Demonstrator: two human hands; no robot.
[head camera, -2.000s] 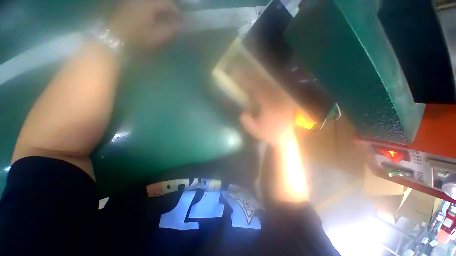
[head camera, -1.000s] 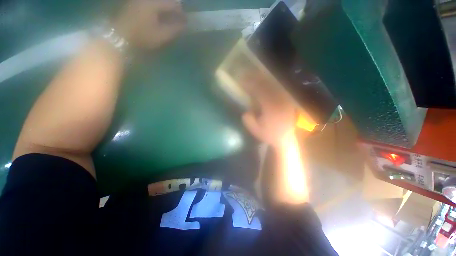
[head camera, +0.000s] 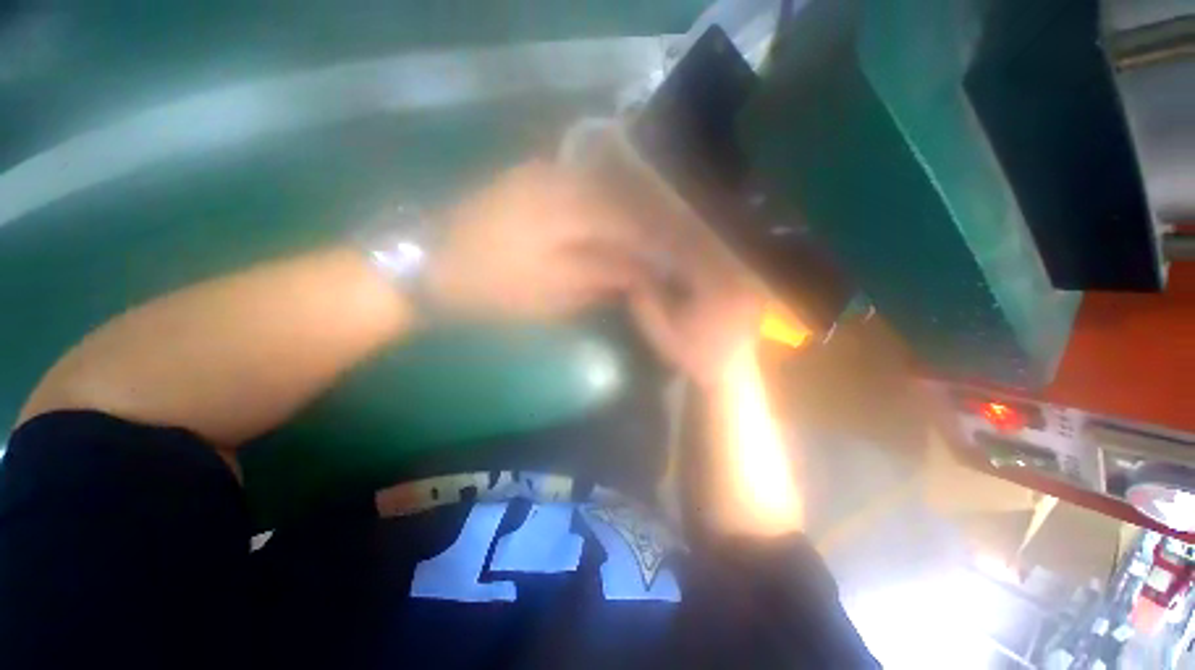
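Note:
The pale yellowish fixture (head camera: 596, 144) stands at the near edge of the dark machine part, partly covered by my hands. My left hand (head camera: 537, 242) is blurred and reaches across the green surface to the fixture; its fingers are beside my right hand. Whether it holds a part cannot be told. My right hand (head camera: 695, 308) is blurred at the fixture's near side, next to the small orange-yellow block (head camera: 784, 327); its grip is unclear. No loose white part can be made out.
The green surface (head camera: 459, 393) has a pale curved stripe (head camera: 262, 111) across its far side. The green machine body (head camera: 917, 196) stands at the right. Beyond it is an orange-red cabinet (head camera: 1134, 347) with a glowing red light (head camera: 1003, 414). Brown cardboard (head camera: 970, 478) is at the lower right.
My left hand has moved from the upper left, right and nearer, to the fixture beside my right hand. My right hand has stayed at the fixture. The view has shifted slightly.

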